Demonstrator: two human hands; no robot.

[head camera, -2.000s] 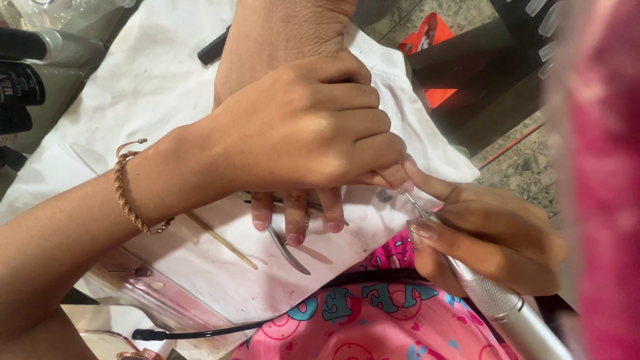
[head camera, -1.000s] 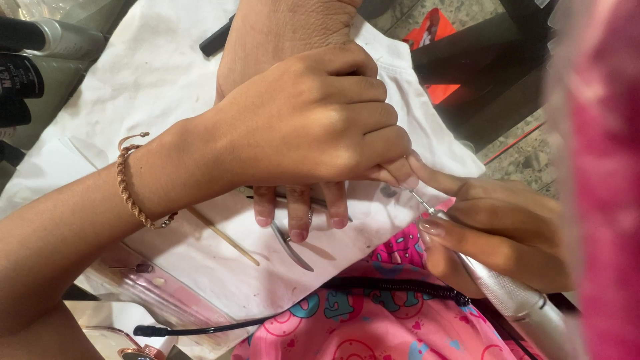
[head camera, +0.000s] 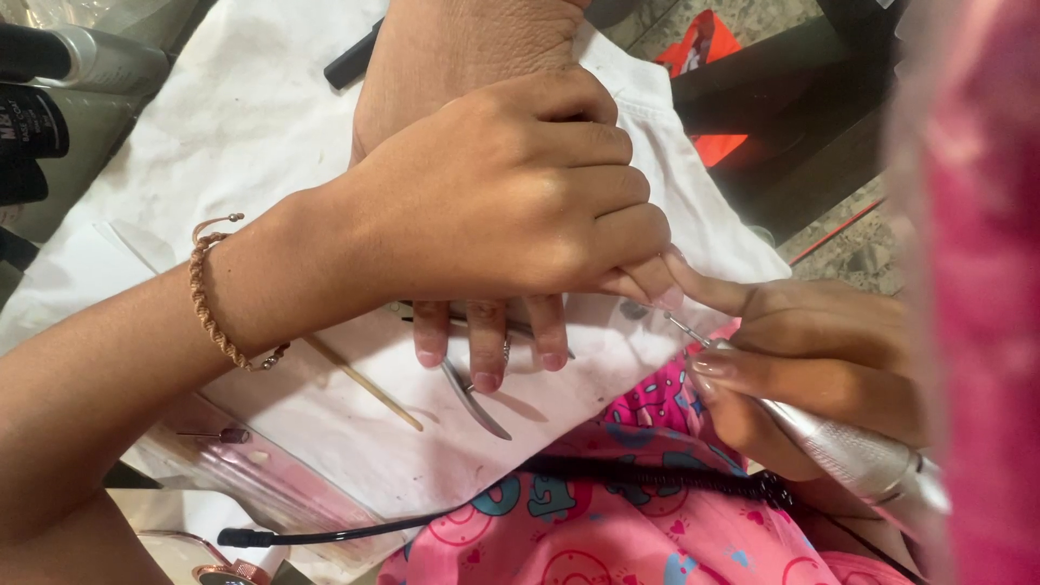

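Observation:
My left hand [head camera: 520, 195], a braided bracelet [head camera: 203, 301] on its wrist, lies over another person's hand [head camera: 487, 337] and grips one of its fingers [head camera: 665, 288]. The person's other fingers rest on a white cloth [head camera: 244, 89]. My right hand [head camera: 796, 357] holds a silver electric nail drill [head camera: 845, 451]. Its thin bit [head camera: 682, 325] points at that finger's nail; whether it touches is not clear. A curved metal tool handle [head camera: 479, 406] and a wooden stick [head camera: 366, 382] lie beside the person's fingers.
Bottles [head camera: 32, 122] stand at the upper left. A black cable [head camera: 349, 535] crosses the lower front. A clear pinkish case [head camera: 284, 487] and a loose drill bit [head camera: 231, 436] lie lower left. Pink fabric [head camera: 983, 244] blocks the right edge. A black cap-like object [head camera: 352, 61] lies by the person's wrist.
The drill's bit has shifted slightly at the fingertip between frames. My left hand keeps its hold on the person's finger.

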